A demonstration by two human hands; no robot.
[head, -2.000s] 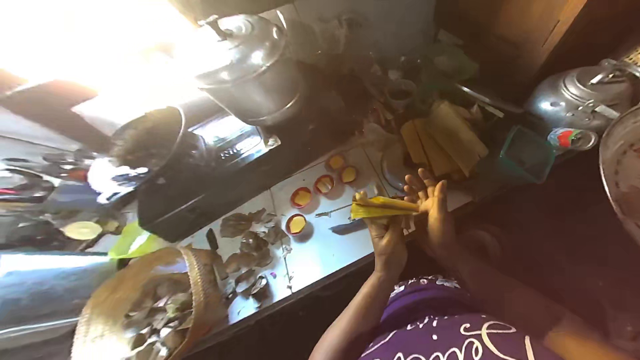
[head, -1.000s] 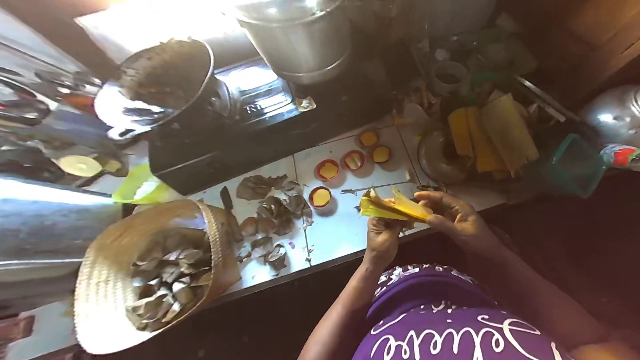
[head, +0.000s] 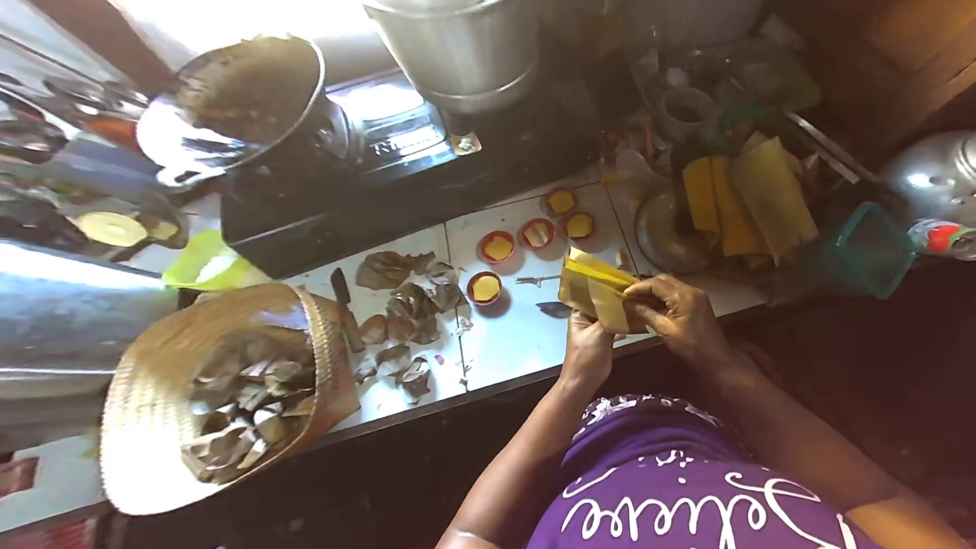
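Both hands hold a bundle of folded yellow-brown leaf or sheet pieces (head: 591,290) above the tiled counter's front edge. My left hand (head: 591,347) grips its lower part from below, and my right hand (head: 675,313) pinches its right side. Left of the bundle, several small red-rimmed round cups with yellow contents (head: 485,288) sit on the white tiles. A dark blade (head: 554,309) lies close to my left hand, its other end hidden. More yellow-brown strips (head: 774,194) lie over a metal bowl (head: 671,229) at the back right.
A woven basket (head: 145,427) of dry peels or husks stands at the left, beside a knife (head: 341,286) and brown scraps (head: 412,305). Behind are a stove (head: 320,221), a wok (head: 259,91) and a large metal pot (head: 465,53). A teal plastic container (head: 873,252) is at right.
The yellow bundle, narrow in the earlier frames, is now spread wider between the hands. My right hand has closed in on its right side from a more open pose.
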